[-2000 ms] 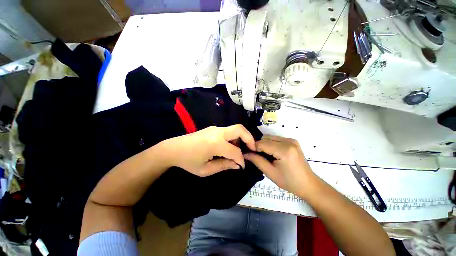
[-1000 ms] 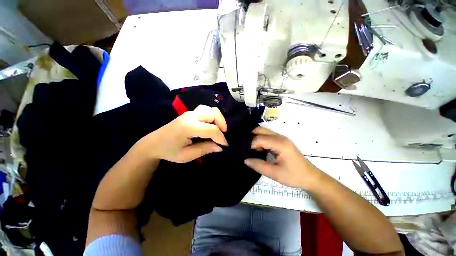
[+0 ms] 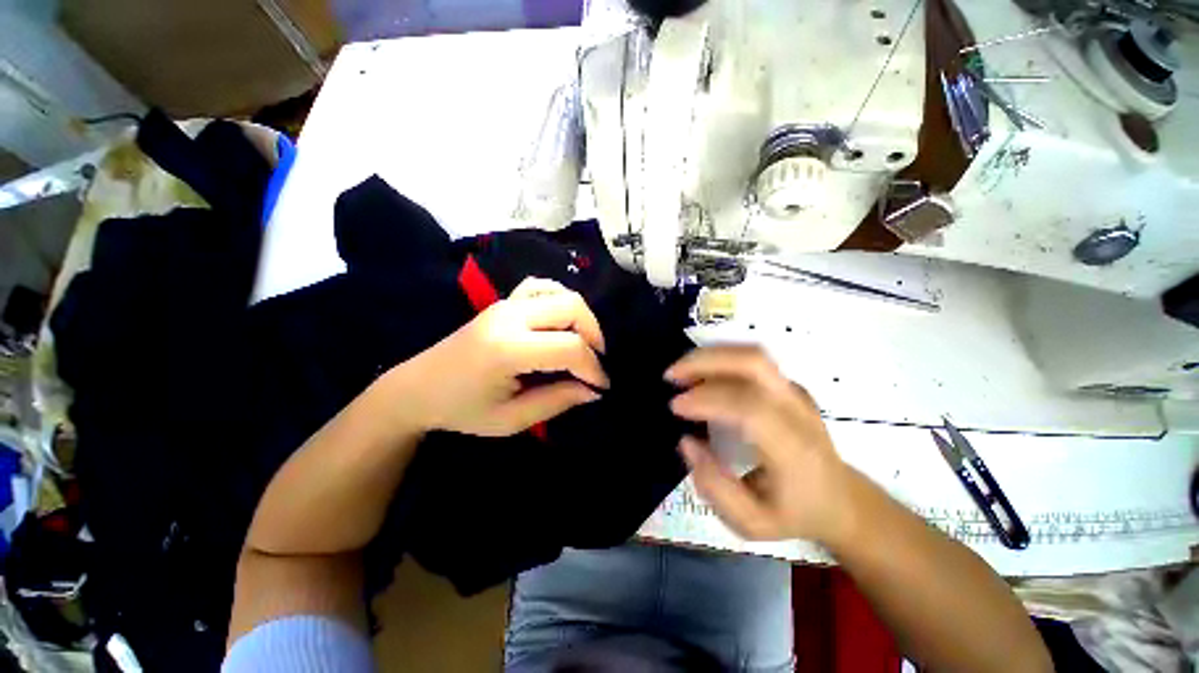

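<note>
A black garment piece (image 3: 592, 473) lies bunched on the white table left of and below the needle. A red trim strip (image 3: 477, 281) shows on it, partly under my left hand. My left hand (image 3: 506, 362) pinches the black cloth with thumb and fingertips near the middle of the piece. My right hand (image 3: 763, 440) is at the cloth's right edge, slightly blurred, its thumb and fingers apart and nothing visible between them. The presser foot area (image 3: 710, 270) is above the hands, beside a pale yellowish block (image 3: 714, 306); the cloth's top right edge reaches close to it.
The white sewing machine (image 3: 815, 118) stands at the back right. Tweezers (image 3: 855, 283) lie behind the needle area. Thread snips (image 3: 980, 484) lie at right, by the printed ruler (image 3: 1091, 526). A black cloth heap (image 3: 145, 342) lies at left.
My hands were together at the cloth's right part; my left hand has moved left and up. My right hand has since opened wider and shifted slightly right.
</note>
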